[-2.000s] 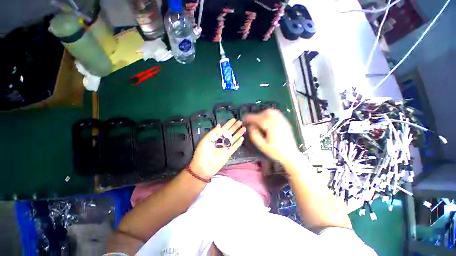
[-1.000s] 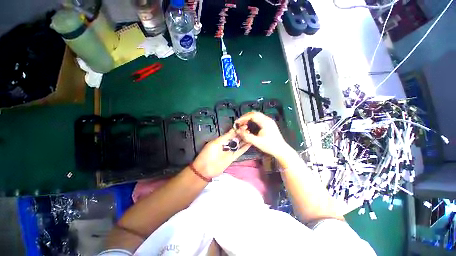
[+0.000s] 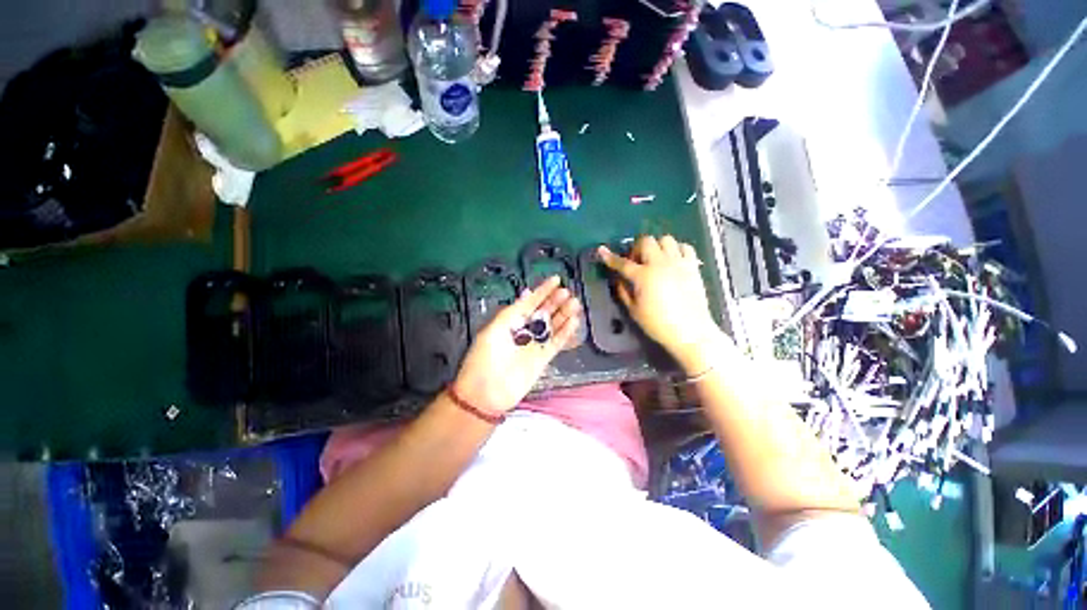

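Several black oblong housings [image 3: 365, 346] stand in a row along the bench's front edge. My left hand [image 3: 513, 352] is palm up over the right part of the row, with small dark round parts [image 3: 533, 330] lying in the palm. My right hand [image 3: 665, 286] is at the right end of the row, its index fingertip on the top end of a housing [image 3: 608, 312]. Its other fingers cover part of the rightmost housing. I cannot tell if anything small is under the fingertip.
Behind the row lie a blue-and-white glue tube [image 3: 556, 173] and red snips [image 3: 359, 170]. Bottles [image 3: 447, 89] stand at the back left. A tangled pile of white wires [image 3: 912, 346] is at right. A blue crate [image 3: 72, 512] is below left.
My right hand has left my left palm and moved right onto the housing at the row's right end. My left hand has opened flatter, still holding the small parts.
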